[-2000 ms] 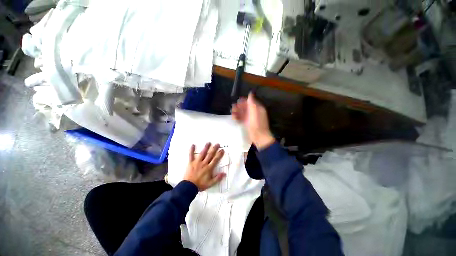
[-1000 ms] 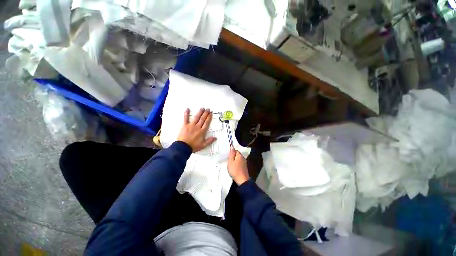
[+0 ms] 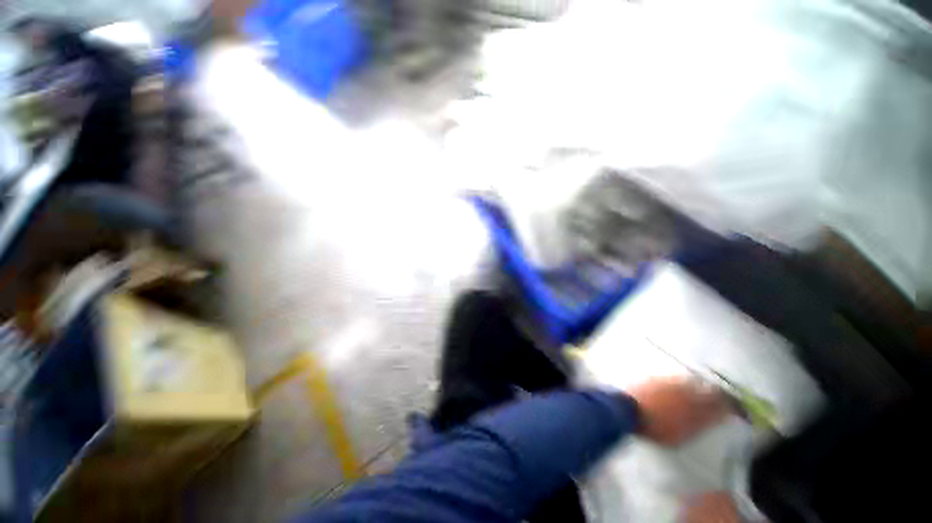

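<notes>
The picture is blurred. A white garment panel [image 3: 654,332] lies across the lap at the lower right. My left hand [image 3: 683,409] lies on the panel, its fingers smeared by blur. The yellow-green hammer head [image 3: 758,411] is at the panel's right side, just past my left fingertips. My right hand [image 3: 715,508] is cut off by the bottom edge, below the hammer head; its grip on the hammer is blurred. The pounding block is hidden under the panel except for a small yellow bit.
A blue bin [image 3: 542,296] stands beyond the panel, with an overexposed white pile [image 3: 654,92] above it. A yellowish box [image 3: 174,368] is at the left, near yellow floor tape [image 3: 329,419]. Another blue container [image 3: 307,41] is farther off. A dark area borders the panel's right side.
The view has swung left, shifting the lap and hands to the lower right. The hammer, on the table at first, was taken by my right hand and brought to the panel.
</notes>
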